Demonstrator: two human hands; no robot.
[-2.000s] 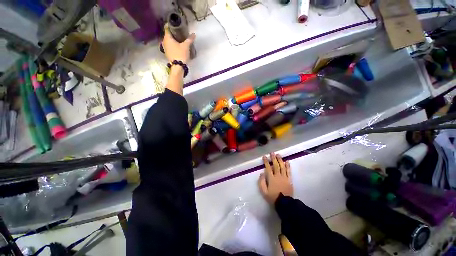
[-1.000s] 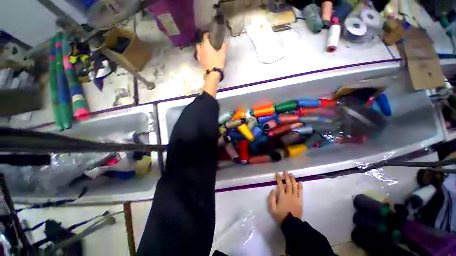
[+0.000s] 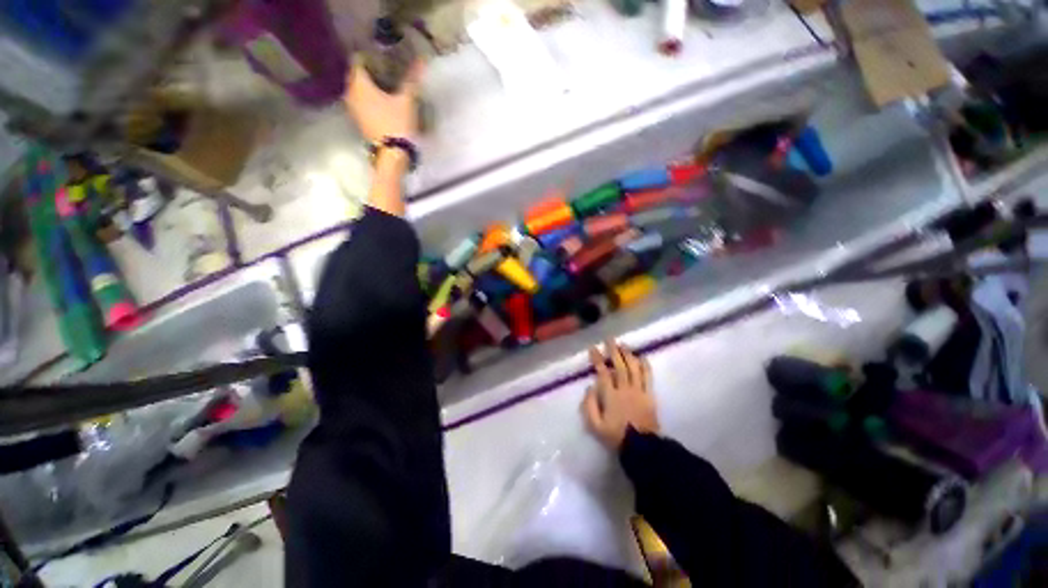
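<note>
My left hand (image 3: 385, 109), with a dark beaded bracelet, reaches over the trough to the far white table. Its fingers are around a dark thread cone (image 3: 390, 67) that stands upright there; the cone's lower part is partly hidden by the hand. My right hand (image 3: 621, 396) lies flat and empty on the near table edge, fingers spread. Many small coloured thread spools (image 3: 546, 218) fill the grey trough (image 3: 891, 201) between the two tables. The picture is somewhat blurred.
A purple cone (image 3: 297, 52) stands left of my left hand. A cardboard box (image 3: 213, 144) and green-blue rolls (image 3: 69, 276) lie further left. Dark cones (image 3: 850, 442) lie at the right. Clear plastic (image 3: 552, 511) lies near my body. A dark strap (image 3: 149, 385) crosses the left side.
The view swung right and back, so things shifted in the picture. My left hand stays at the dark cone, which looks more upright than one second ago. My right hand stays on the table edge.
</note>
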